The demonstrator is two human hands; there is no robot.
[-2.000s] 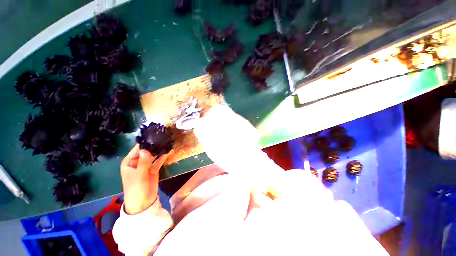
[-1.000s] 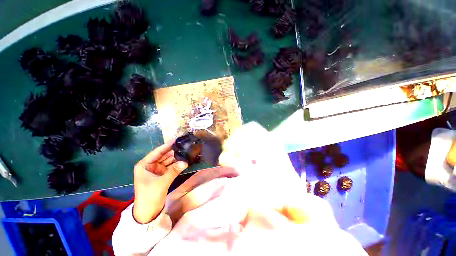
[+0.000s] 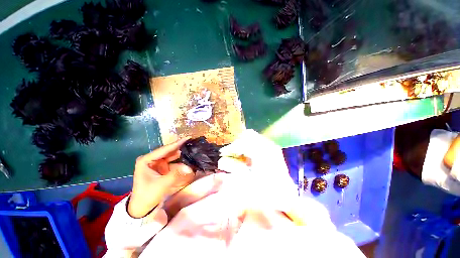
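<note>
My bare left hand [image 3: 160, 176] holds a black ribbed part [image 3: 203, 154] between thumb and fingers, just in front of the cardboard pad. My right hand [image 3: 252, 151] is in a white glove, overexposed, and its fingertips meet the right side of the part; a small yellowish-brown spot shows there. Its exact grip cannot be told from the glare. The tan cardboard pad [image 3: 229, 95] lies on the green bench with a white blob [image 3: 200, 108] at its middle.
A big heap of black ribbed parts [image 3: 70, 85] lies left. Loose black parts [image 3: 285, 63] lie right, beside a glossy clear cover [image 3: 373, 45]. A blue bin [image 3: 365, 176] holds several ribbed balls. A small blue crate [image 3: 35, 227] and red stool [image 3: 93, 211] are lower left. A person's sleeve [image 3: 438, 161] shows far right.
The left hand has brought the black part rightwards from the heap side to the gloved right hand. Over the last second the part has turned, and its ribbed side shows more. The view has shifted slightly.
</note>
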